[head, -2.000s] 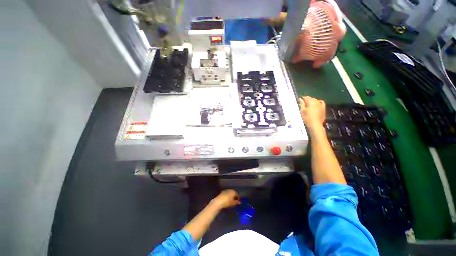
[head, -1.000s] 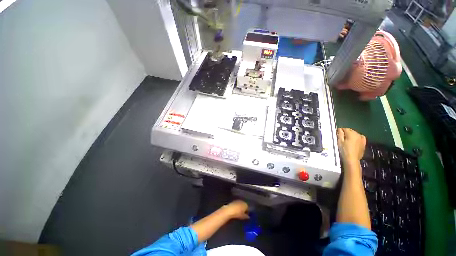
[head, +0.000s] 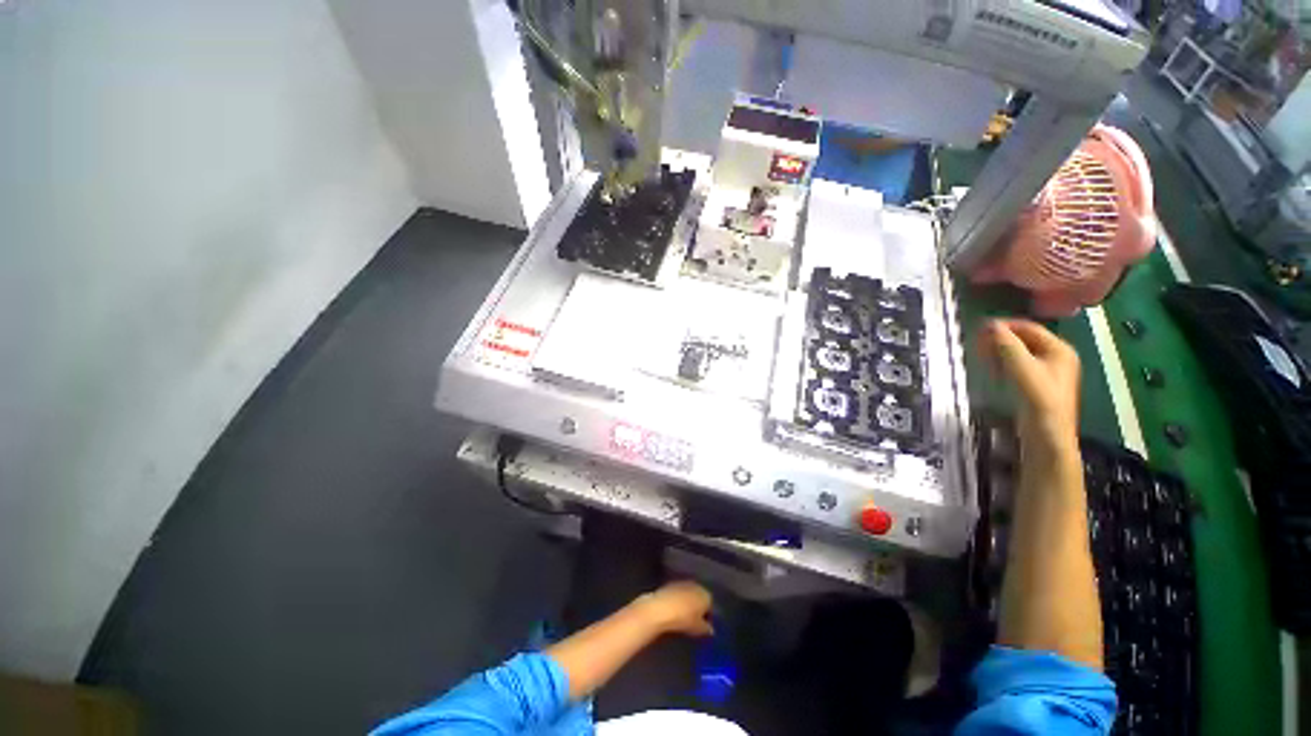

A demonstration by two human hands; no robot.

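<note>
The right fixture (head: pixel 864 360), a black nest plate with pale rings in its pockets, lies at the front right of the white machine. The left fixture (head: pixel 628 222) sits farther back under the screwdriver head (head: pixel 621 151). My right hand (head: pixel 1032 365) is raised just right of the machine's edge, above the far end of the black blister tray (head: pixel 1136 575). Its fingers are curled, and I cannot tell whether it holds anything. My left hand (head: pixel 682 608) hangs low in front of the machine, fingers curled, small and blurred. A blue thing (head: pixel 716 670) is just below it.
The front panel has buttons and a red emergency stop (head: pixel 876 521). A pale screw feeder (head: pixel 768 148) stands between the fixtures. A pink fan (head: pixel 1081 216) is behind the right corner. Loose dark parts and stacked trays (head: pixel 1254 360) lie on the green belt. A wall is at left.
My right hand has risen and moved slightly away from over the tray's edge beside the machine. The view has swung so that the machine sits farther right. My left hand stays low.
</note>
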